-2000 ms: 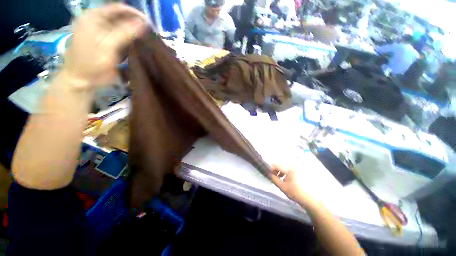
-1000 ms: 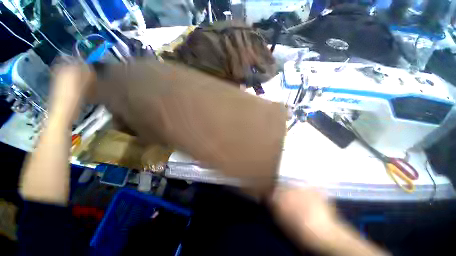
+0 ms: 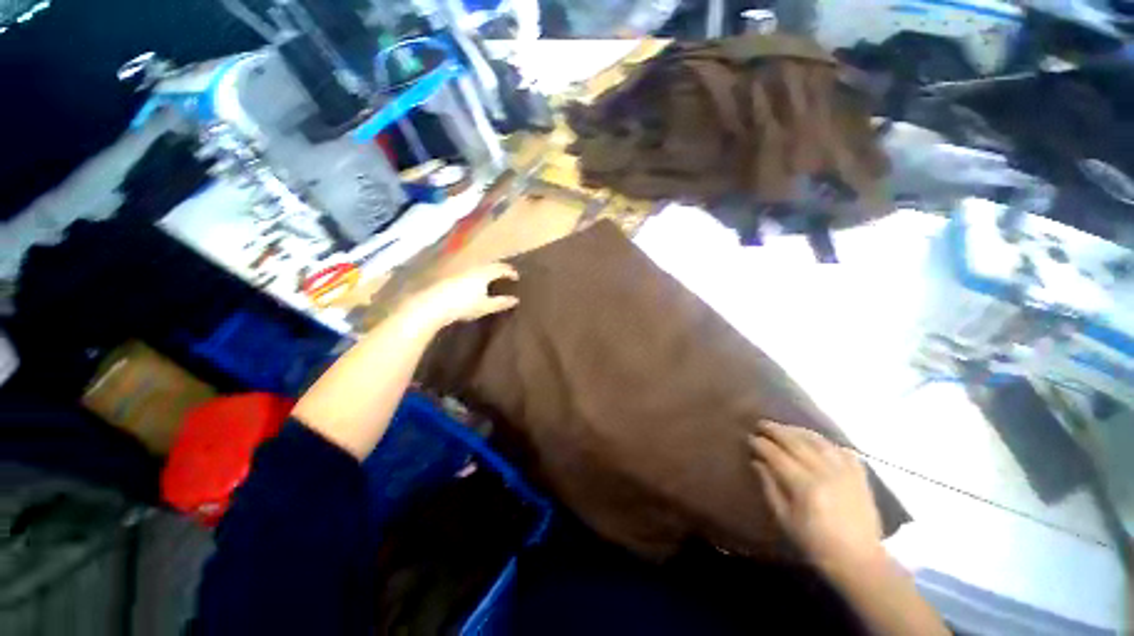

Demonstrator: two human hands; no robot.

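A brown garment panel point(image 3: 622, 373) lies on the white table, its near part hanging over the front edge. My left hand point(image 3: 466, 296) is at the panel's left edge, thumb and fingers apart; whether it pinches the cloth I cannot tell. My right hand point(image 3: 808, 478) rests on top of the panel near its right end, fingers spread a little and not gripping. A thin thread runs from the panel's right side toward the right.
A pile of brown pieces point(image 3: 759, 118) lies behind the panel. The white sewing machine point(image 3: 1045, 286) and a dark flat rectangle point(image 3: 1030, 435) are at right. Orange-handled scissors point(image 3: 331, 285) and another machine point(image 3: 311, 162) are at left. A blue crate point(image 3: 454, 460) and red object point(image 3: 221, 454) are below.
The panel, held up between both hands before, now lies on the table. My right hand has moved onto its top. The view has swung left, and the red-and-yellow scissors are out of view.
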